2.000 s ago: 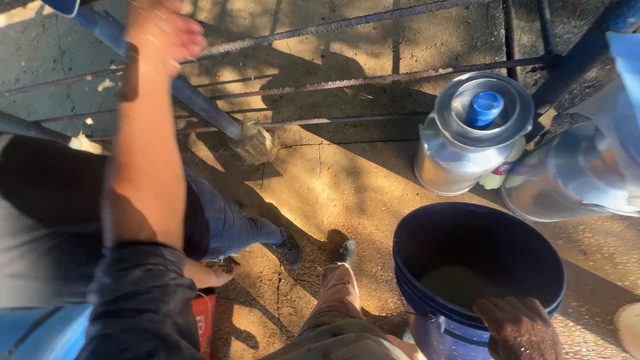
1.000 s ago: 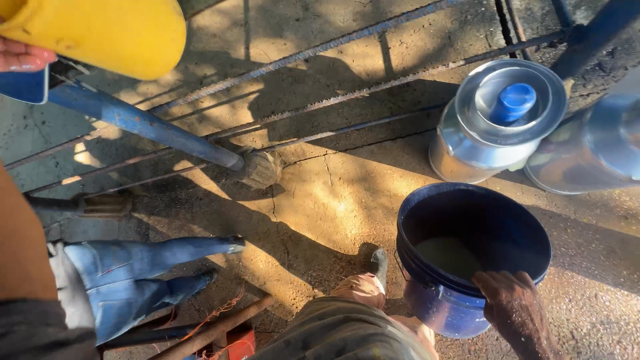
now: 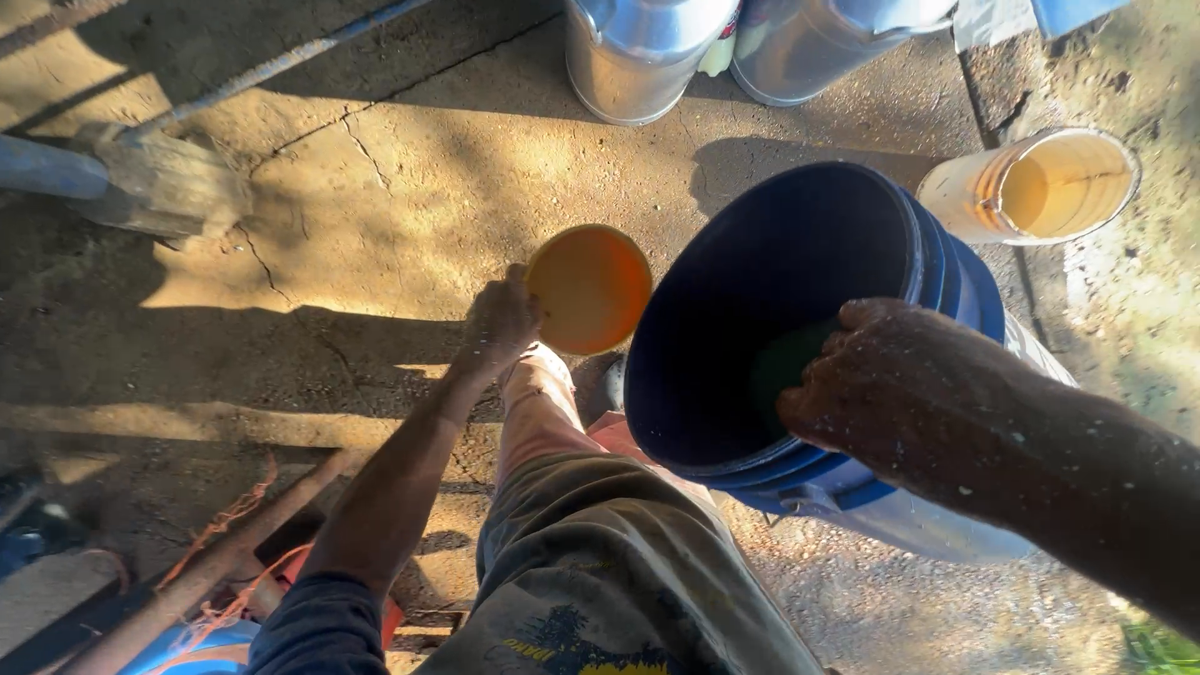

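Observation:
My left hand (image 3: 506, 314) grips the edge of a round yellow-orange container (image 3: 589, 289), whose open mouth faces up; its inside looks orange, and whether it holds liquid I cannot tell. Just right of it is a large blue plastic bucket (image 3: 937, 272), tilted with its mouth toward the container. My right hand (image 3: 862, 375) is closed over the bucket's near rim. Dark shade fills the bucket, and a greenish patch, perhaps liquid, shows low inside. The two rims lie close together in this view; contact is unclear.
Two metal milk cans (image 3: 647, 66) (image 3: 806, 47) stand at the top. A whitish bucket (image 3: 956, 192) with yellowish contents is at right. A blue pole (image 3: 52, 167) and rusty bar lie left, with orange twine on a frame (image 3: 216, 553) below. The concrete floor is cracked.
A yellow container seen at the upper left a second ago is no longer there; one is now in my left hand beside the blue bucket. That bucket has become more tilted. The view has shifted right.

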